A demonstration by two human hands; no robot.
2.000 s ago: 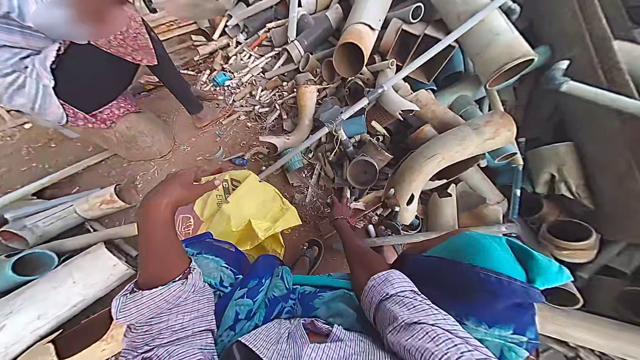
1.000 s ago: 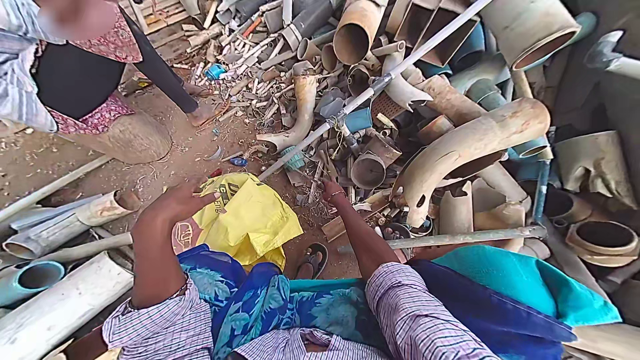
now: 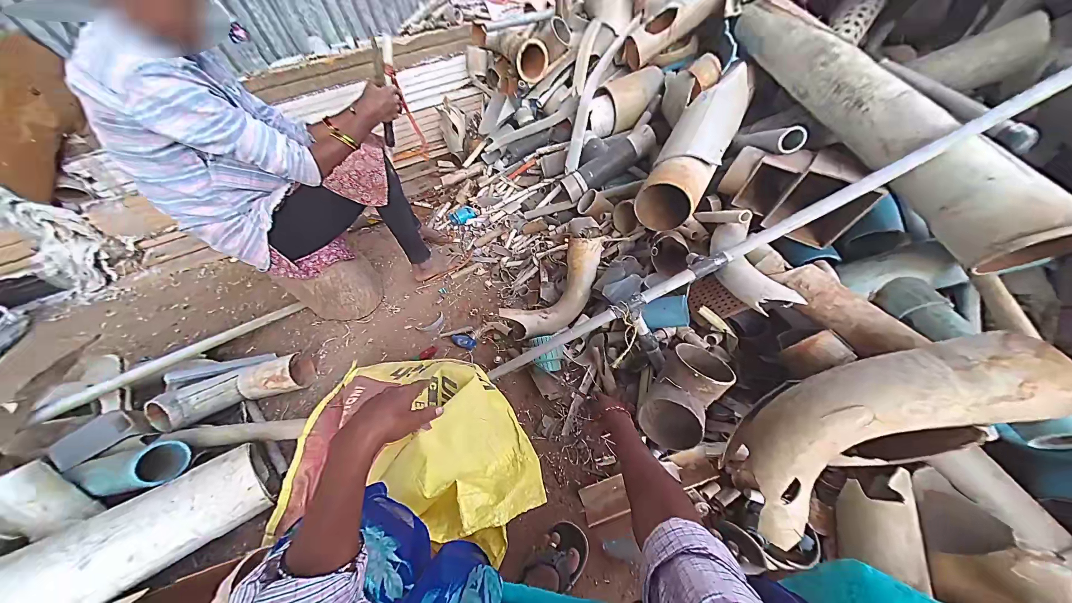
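Observation:
My left hand (image 3: 392, 415) rests on a yellow woven plastic sack (image 3: 481, 452), which bears writing and lies over my lap. On the right, my right hand (image 3: 610, 417) reaches down into small scraps at the edge of a heap of plastic pipe pieces; its fingertips are blurred, and whether they hold anything is unclear. Just right of it lies a grey pipe fitting (image 3: 682, 398). A long pale pipe (image 3: 754, 239) slants over the heap, its lower end near the sack. A curved pipe piece (image 3: 574, 289) lies above my hands.
A co-worker (image 3: 209, 151) sits on a stump-like seat (image 3: 335, 289) at upper left, holding a stick-like tool (image 3: 385, 84). Pipes, including a large white one (image 3: 142, 528), lie at lower left. A big bent pipe (image 3: 904, 394) and a wide pipe (image 3: 904, 134) are on the right.
The view has tilted up, showing more of the co-worker. My left hand stays by the yellow sack and my right hand stays low at the scrap heap.

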